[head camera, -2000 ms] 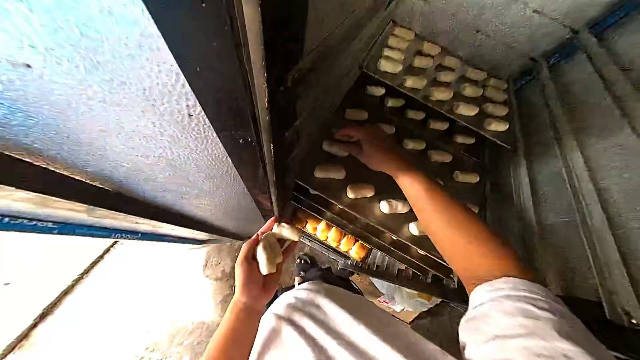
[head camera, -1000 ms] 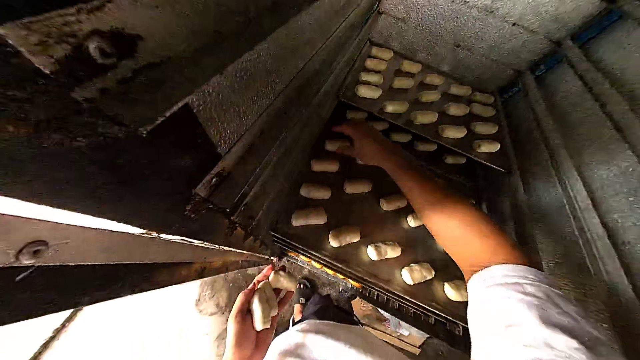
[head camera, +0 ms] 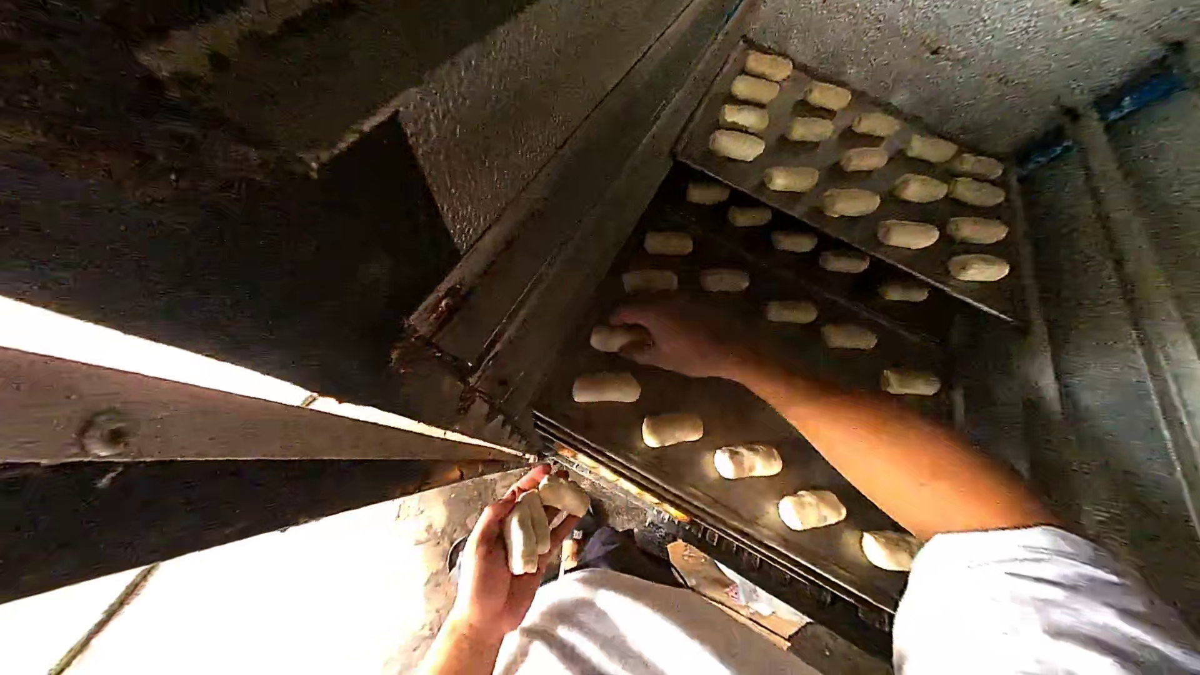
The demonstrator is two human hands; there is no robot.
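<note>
My left hand (head camera: 506,553), low in the view, holds several pale dough rolls (head camera: 527,532) in its fingers, outside the tray's edge. Over the left part of a dark metal baking tray (head camera: 741,375), my right hand (head camera: 670,337) has its fingers on a dough roll (head camera: 614,338); whether that roll is lifted off the tray cannot be told. Rows of similar rolls lie around it, one (head camera: 607,387) just below my hand. A second tray (head camera: 806,197) full of rolls sits farther back, at the upper right.
A dark metal frame (head camera: 562,234) borders the trays on the left, and a ribbed metal wall (head camera: 1106,281) stands on the right. Golden baked pieces (head camera: 670,511) show in a narrow gap beneath the tray's front edge. Cardboard (head camera: 703,572) lies on the floor below.
My right hand has come back from the far left part of the tray toward its front edge. My left hand still holds rolls. The view has shifted.
</note>
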